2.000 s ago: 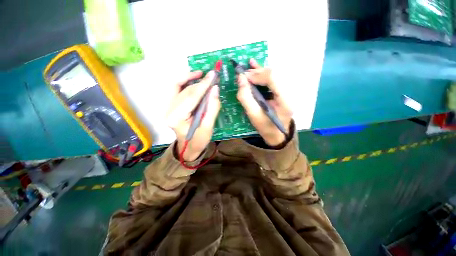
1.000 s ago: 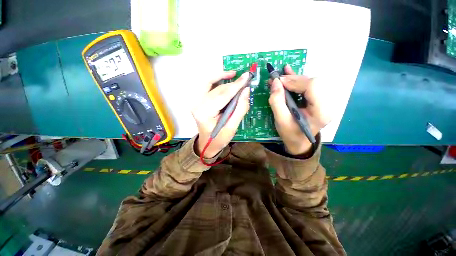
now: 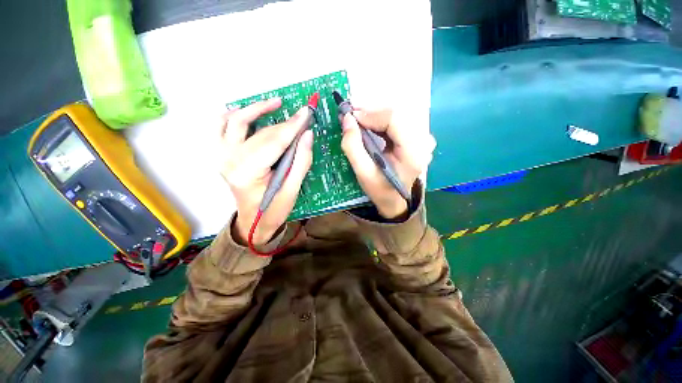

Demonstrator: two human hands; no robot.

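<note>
A green printed circuit board (image 3: 327, 161) lies on a white sheet (image 3: 194, 67) at the bench edge. My left hand (image 3: 262, 161) holds the red test probe (image 3: 279, 177), its red tip at the board's upper part. My right hand (image 3: 389, 149) holds the black test probe (image 3: 383, 161), its black tip just right of the red one. Whether the tips touch the board cannot be told. The yellow-orange multimeter (image 3: 108, 183) lies to the left, its display lit but unreadable, with leads plugged in at its lower end.
A bright green-yellow wrapped bundle (image 3: 116, 67) lies beyond the meter. A dark stand (image 3: 538, 26) at the upper right carries green boards (image 3: 598, 9). A small white object (image 3: 582, 135) lies on the teal bench strip (image 3: 493, 105). Yellow-black tape (image 3: 516, 219) crosses the floor.
The camera view has swung, so the bench things appear shifted left and tilted. The probe tips have moved towards the board's upper right part. Both hands keep their probes.
</note>
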